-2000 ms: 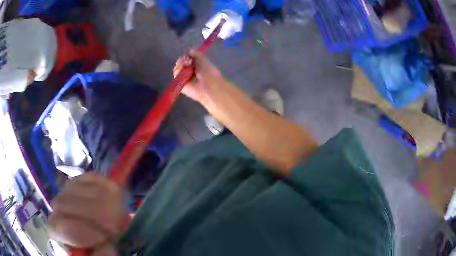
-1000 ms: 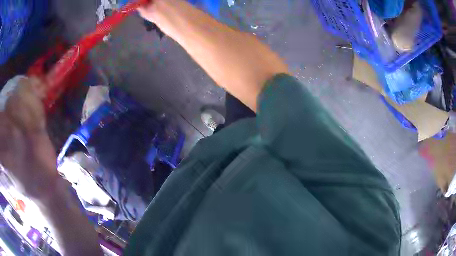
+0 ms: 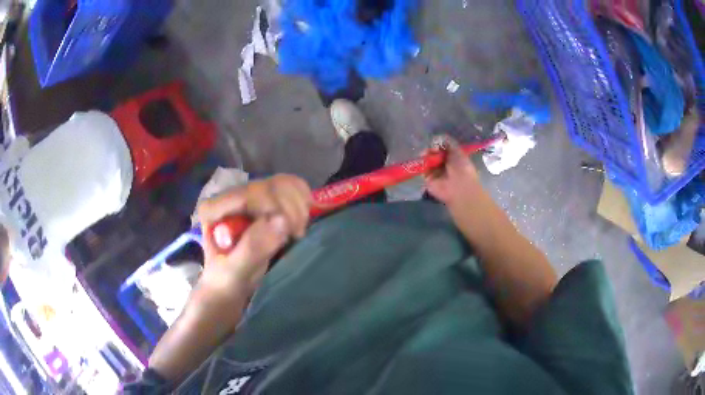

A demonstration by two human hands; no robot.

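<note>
A glossy red pole (image 3: pixel 371 182) crosses in front of my body, its near end at the left and its far end at the right. My left hand (image 3: pixel 251 224) is closed around the pole near its end cap. My right hand (image 3: pixel 451 171) grips it further along. A ragged white clump, the broom head (image 3: pixel 512 143), is at the far end on the floor, with a strip of blue waste beside it. A bright blue crumpled heap (image 3: pixel 344 38) lies on the floor ahead, and thin white scraps (image 3: pixel 249 65) lie to its left.
Blue slotted crates stand at the right (image 3: pixel 576 77) and upper left (image 3: pixel 97 35). A red stool (image 3: pixel 164 129) stands at the left, beside a person in a white printed shirt (image 3: pixel 69 181). Another blue crate (image 3: pixel 147 289) holds white cloth. Brown cardboard (image 3: pixel 680 266) lies at the right.
The pole has swung so its far end points right, and both hands have moved right with it. The blue heap and white scraps show more fully. My shoe has come into view below the heap.
</note>
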